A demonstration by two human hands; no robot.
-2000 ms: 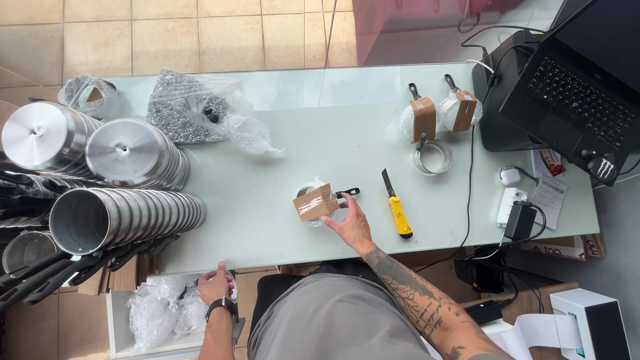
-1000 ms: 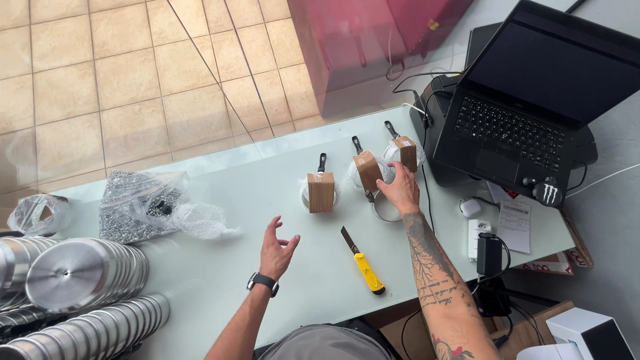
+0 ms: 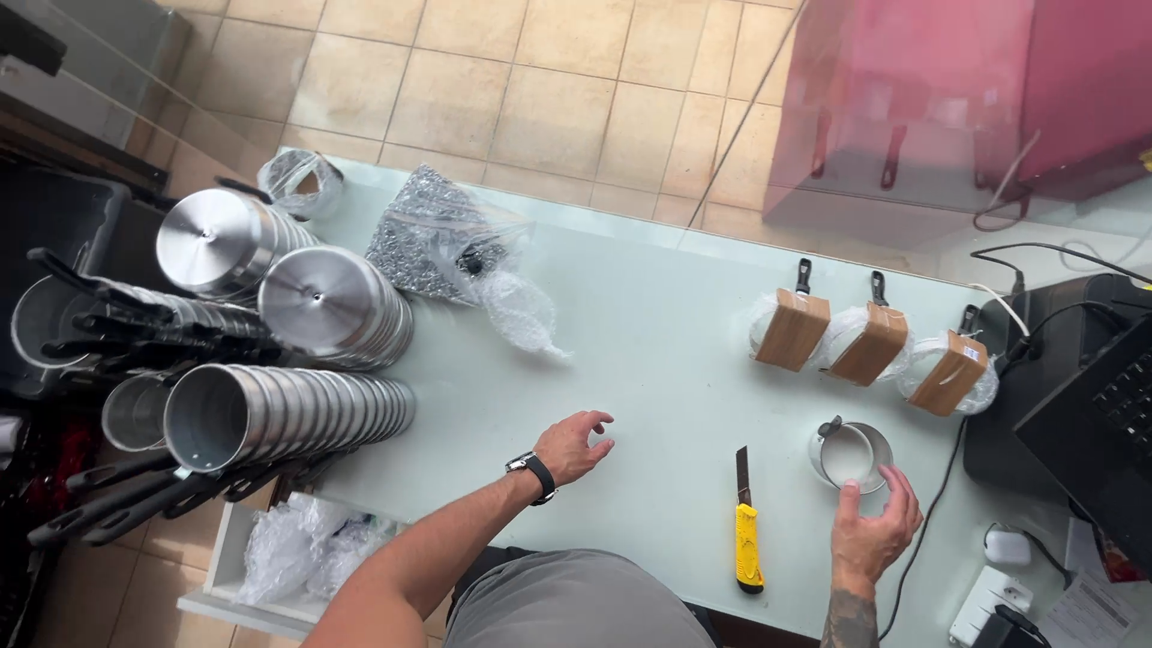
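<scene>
My right hand (image 3: 873, 522) touches the near rim of a roll of tape (image 3: 853, 457), thumb and fingers at its edge. Over the glass tabletop (image 3: 648, 405) my left hand (image 3: 573, 447) is held with its fingers apart and nothing in it. Between the hands lies a yellow utility knife (image 3: 748, 549), its blade out and pointing away from me. Beyond the roll stand three small pans wrapped in clear plastic, each with a black handle and a cardboard piece: a left one (image 3: 792, 330), a middle one (image 3: 867, 346) and a right one (image 3: 947, 372).
Stacked metal pots (image 3: 306, 414) with black handles crowd the left end. Bubble wrap and a silvery bag (image 3: 432, 234) lie at the back left. An open drawer (image 3: 220, 562) holds plastic wrap. A laptop (image 3: 1093, 423), a power strip (image 3: 990, 605) and cables occupy the right.
My right hand has moved from the wrapped pans to the tape roll. The wrapped pan that lay before me two seconds ago now stands in the row with the others. The view has shifted.
</scene>
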